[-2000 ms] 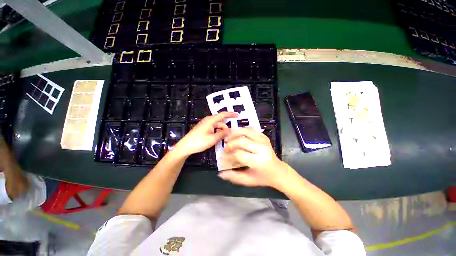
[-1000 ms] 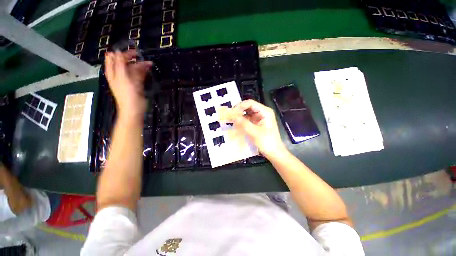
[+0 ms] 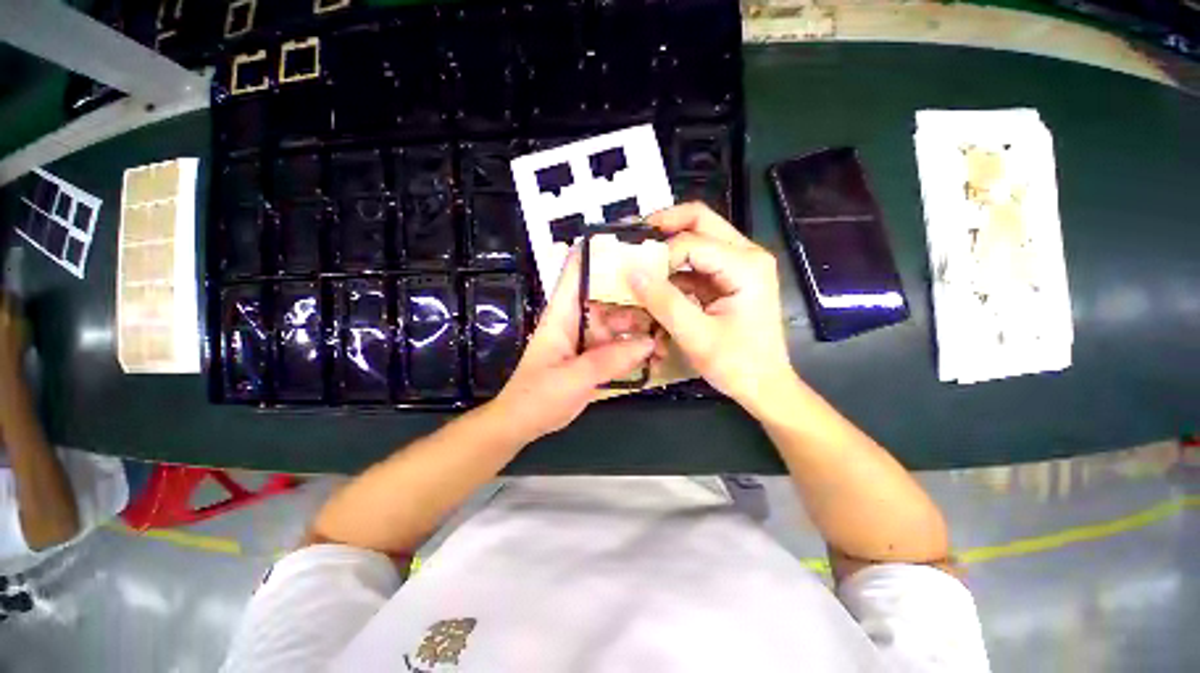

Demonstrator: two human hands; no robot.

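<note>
My left hand (image 3: pixel 569 362) holds a thin black rectangular frame (image 3: pixel 584 296) by its left side and lower end, above the black blister tray (image 3: pixel 441 250). My right hand (image 3: pixel 724 296) holds a cream squarish adhesive piece (image 3: pixel 619 270) at the upper part of the frame's opening, with fingers also at the frame's top right. Whether the piece is stuck down cannot be told. The white release liner sheet (image 3: pixel 529 187) with dark notched holes lies on the tray, partly hidden by both hands.
A dark glossy slab (image 3: pixel 838 243) lies right of the tray, then a white sheet stack (image 3: pixel 994 250) with tan bits. A tan adhesive sheet (image 3: pixel 158 263) and a grid liner (image 3: pixel 57 221) lie left. Two yellowish outlines (image 3: pixel 299 61) show top left. Another person's arm (image 3: pixel 29 434) is at far left.
My left hand has come back from the tray's far left corner and now holds a black frame. My right hand has brought the cream piece to the frame. The view has shifted.
</note>
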